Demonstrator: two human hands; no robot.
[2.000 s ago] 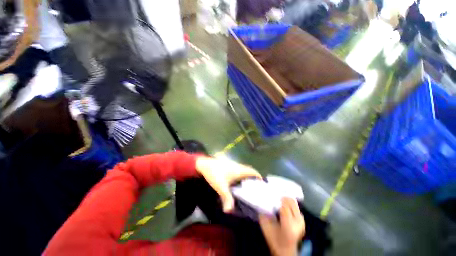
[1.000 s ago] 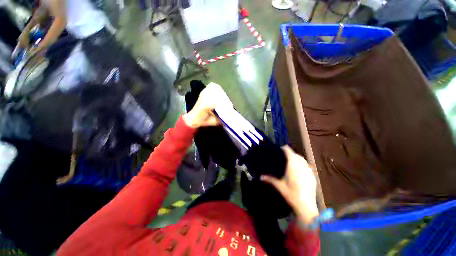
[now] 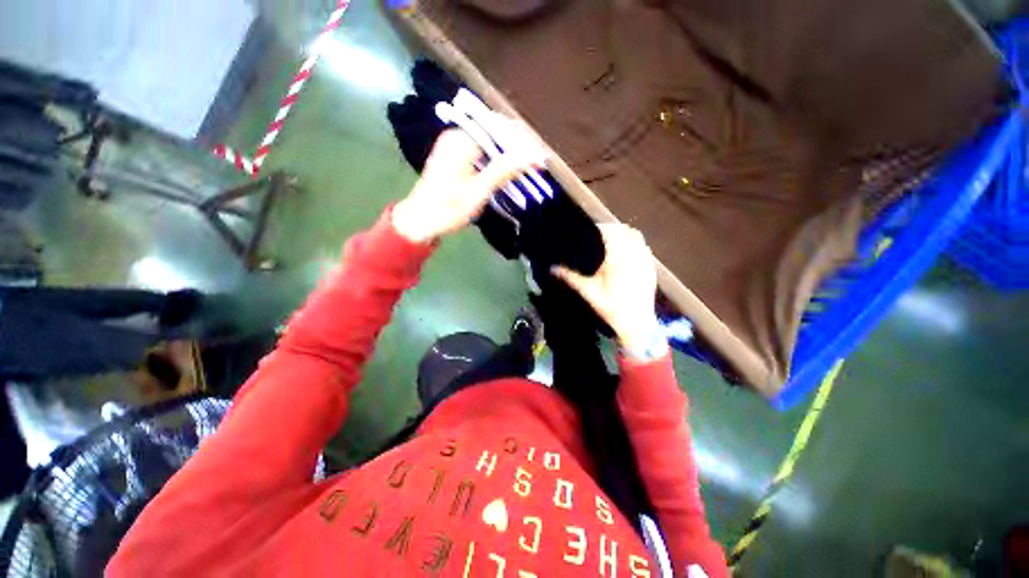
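A black garment with white stripes is bunched between my two hands, beside the near edge of a large bin. My left hand grips its upper part at the white stripes, with the thumb across them. My right hand holds the lower black part, with the thumb on top. Black folds hang below and beyond my left hand. The full shape of the garment cannot be told.
A blue bin with brown lining stands at the upper right. A wheeled metal frame and a white panel are at upper left. A fan stands lower left. Red-white and yellow-black tape mark the green floor.
The view has moved so that the lined bin is now directly beyond my hands. The striped garment is still in both hands, now close to the bin's edge. The fan has come into view.
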